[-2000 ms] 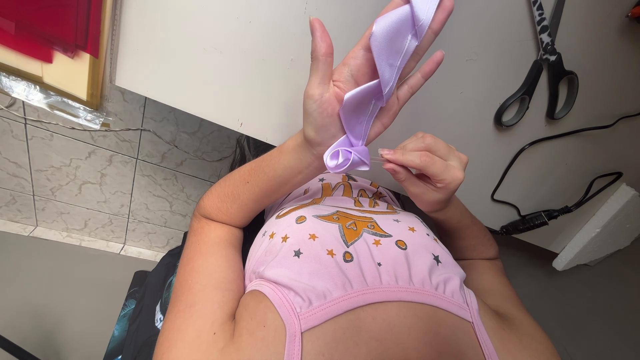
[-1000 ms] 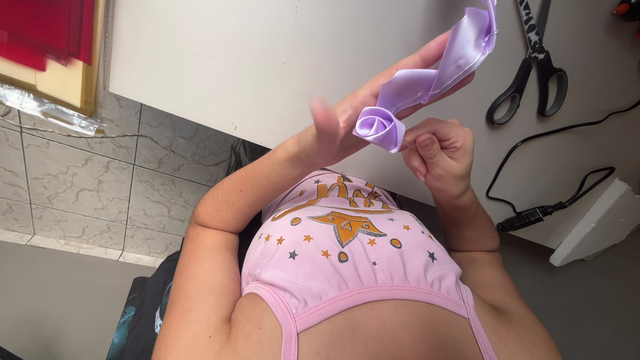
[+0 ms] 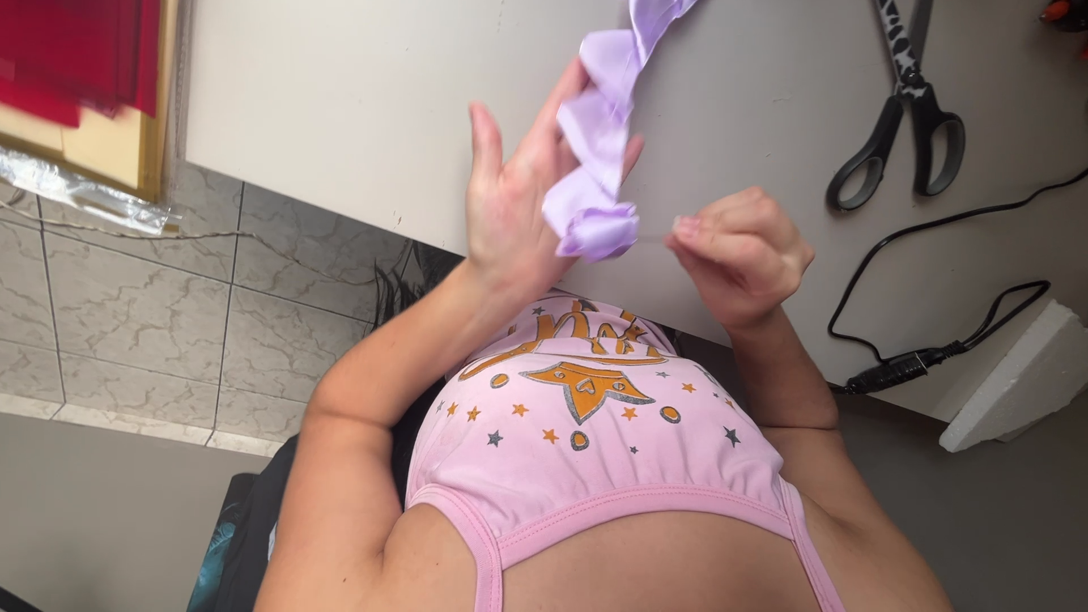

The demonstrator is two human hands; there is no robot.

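A lilac satin ribbon folded in zigzags runs from the top edge down across the fingers of my left hand. That hand is palm up, thumb and fingers spread, not closed round the ribbon. At the ribbon's lower end a rolled rosette sits beside the palm. To its right, my right hand has thumb and index finger pinched together. A faint thin strand, seemingly thread, spans the gap from rosette to fingertips; whether a needle is in the pinch cannot be seen.
Black-handled scissors lie on the pale table at upper right. Below them are a black cable with an inline connector and a white foam piece at the table edge. Red sheets and clear plastic packaging are at upper left.
A second ago the rosette faced up near my right fist, with my left hand turned more edge-on. Now the left palm faces up, and the right fingertips are farther from the rosette.
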